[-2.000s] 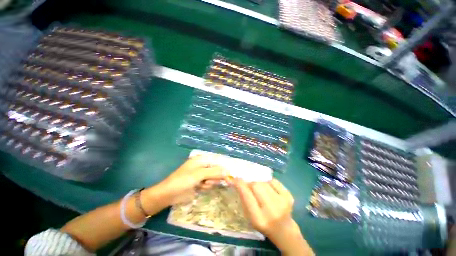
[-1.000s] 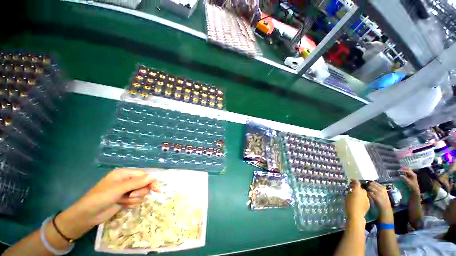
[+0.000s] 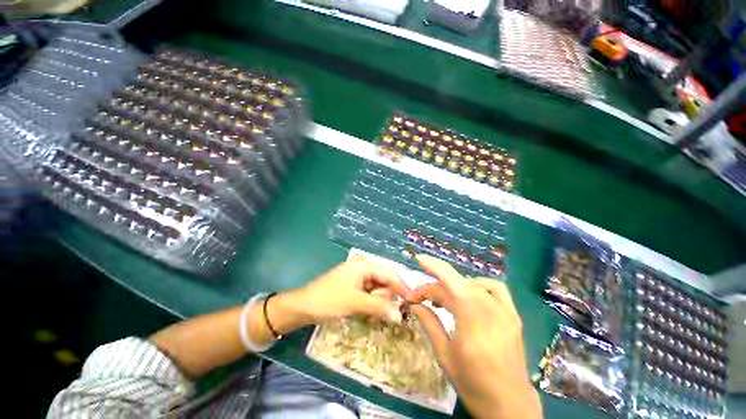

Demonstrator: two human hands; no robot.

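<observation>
My left hand [image 3: 356, 292] and my right hand [image 3: 470, 327] meet fingertip to fingertip above the white parts box [image 3: 327, 360]. They pinch a tiny dark component body [image 3: 405, 309] between them, mostly hidden by the fingers. The box holds a loose heap of pale parts [image 3: 384, 352]. Just beyond it lies the clear working blister tray [image 3: 417, 204], with mostly bare pockets and a short row of brown bodies [image 3: 454, 250]. At its far end is the gold-topped component tray [image 3: 450, 153].
Stacked filled trays [image 3: 180, 139] stand at the left, with greyish blister trays [image 3: 57, 90] further left. Shiny anti-static bags [image 3: 582, 368] lie right of the box. The right-hand tray [image 3: 679, 335] is beyond them. A pale strip [image 3: 335, 139] crosses the green bench.
The view has swung back left since one second ago, when only my left hand showed over the box and another person's hands showed at right. Both my hands are together now.
</observation>
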